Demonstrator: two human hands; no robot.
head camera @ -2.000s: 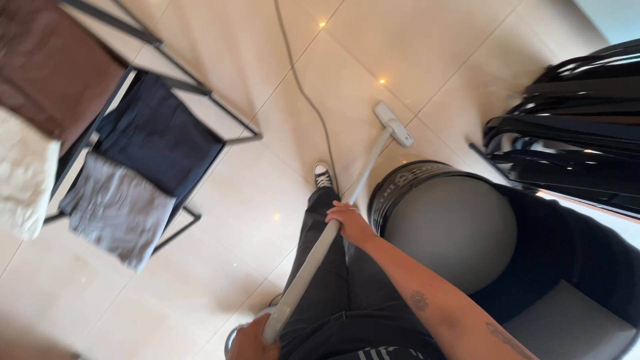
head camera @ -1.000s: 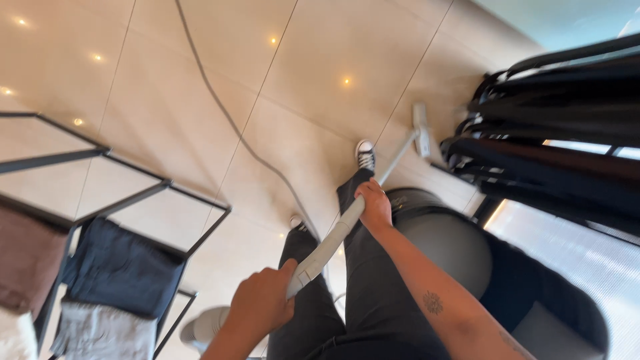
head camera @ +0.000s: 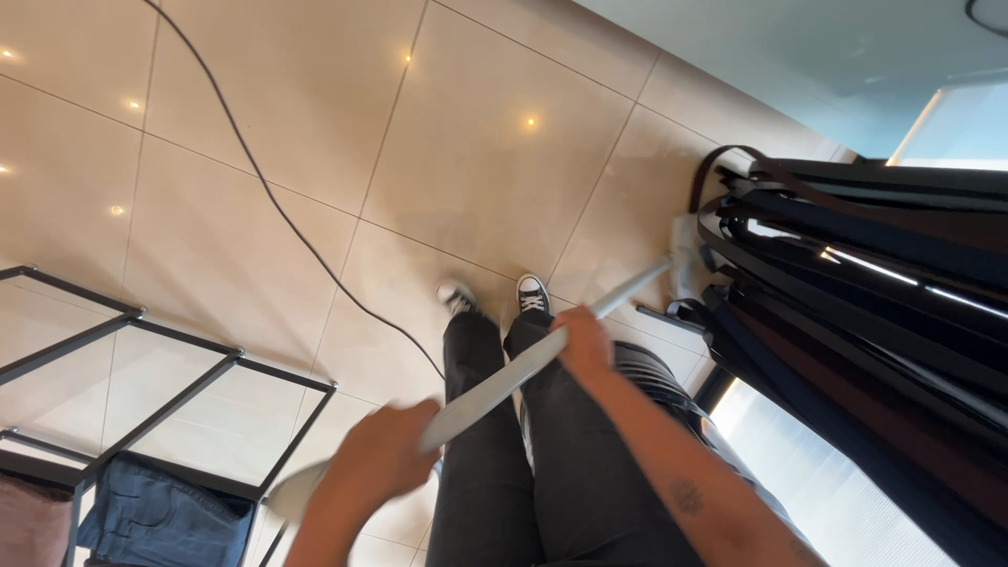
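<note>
A light grey stick vacuum cleaner (head camera: 504, 378) slants across my legs. My left hand (head camera: 386, 449) is closed around its upper part at the lower left, next to a rounded pale grey part partly hidden behind my wrist. Farther down, my right hand (head camera: 584, 342) is wrapped around the tube. The blurred floor head (head camera: 683, 256) rests on the tiles at the right, against the hanging dark garments (head camera: 850, 260). A dark cable (head camera: 303, 236) curves over the floor and passes out of sight by my leg.
Black metal display frames (head camera: 169, 402) stand at the lower left with folded blue trousers (head camera: 165, 512) and a pinkish-brown garment (head camera: 31, 520). A dark, ribbed round object (head camera: 654, 374) is partly hidden beside my right leg. A pale blue-green surface (head camera: 787, 63) borders the tiled floor (head camera: 488, 165) at upper right.
The floor head has moved right, up to the hanging garments. My feet now stand side by side. The view has shifted, and the grey round container seen before is mostly out of sight.
</note>
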